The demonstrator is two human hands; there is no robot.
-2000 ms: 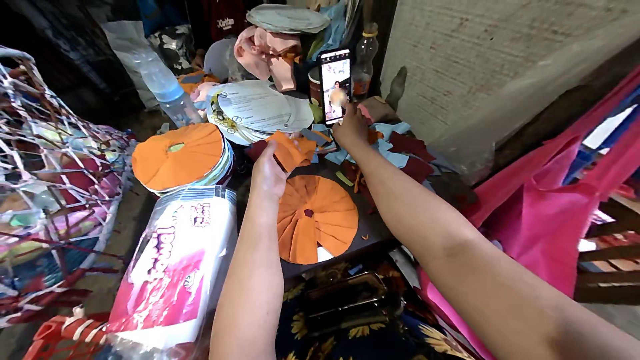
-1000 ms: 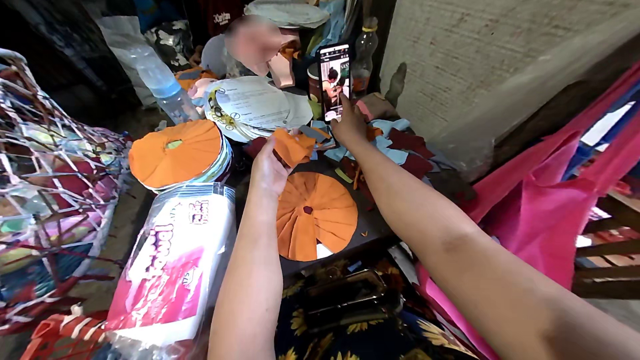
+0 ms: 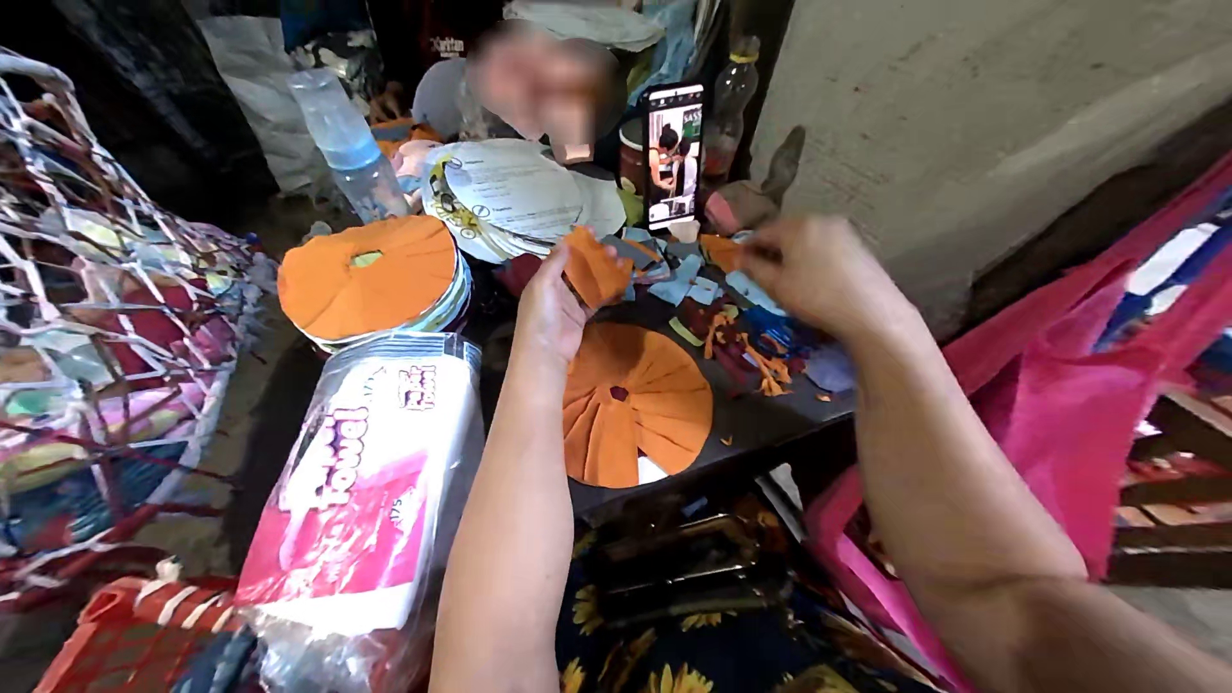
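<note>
My left hand (image 3: 556,303) holds a small bunch of orange fabric pieces (image 3: 597,269) above a pleated orange fabric disc (image 3: 640,399). The disc lies at the front of the dark table (image 3: 751,438), with a small dark red centre and a white patch at its lower edge. To the right, my right hand (image 3: 818,269) is blurred, its fingers bent near an orange scrap (image 3: 720,252) and pale blue fabric scraps (image 3: 681,282). Whether those fingers grip the scrap cannot be told. A lit smartphone (image 3: 674,159) stands upright behind the scraps.
At left are a stack of orange-topped round pieces (image 3: 371,279), a plastic-wrapped paper towel pack (image 3: 385,491), a baby bottle (image 3: 346,144) and a woven net (image 3: 125,318). Round printed sheets (image 3: 515,197) lie behind. Pink fabric (image 3: 1049,414) hangs at right, beside the wall (image 3: 924,115).
My right hand has moved away from the phone, right and down to the fabric scraps. The phone's picture differs. My left hand still holds the orange fabric.
</note>
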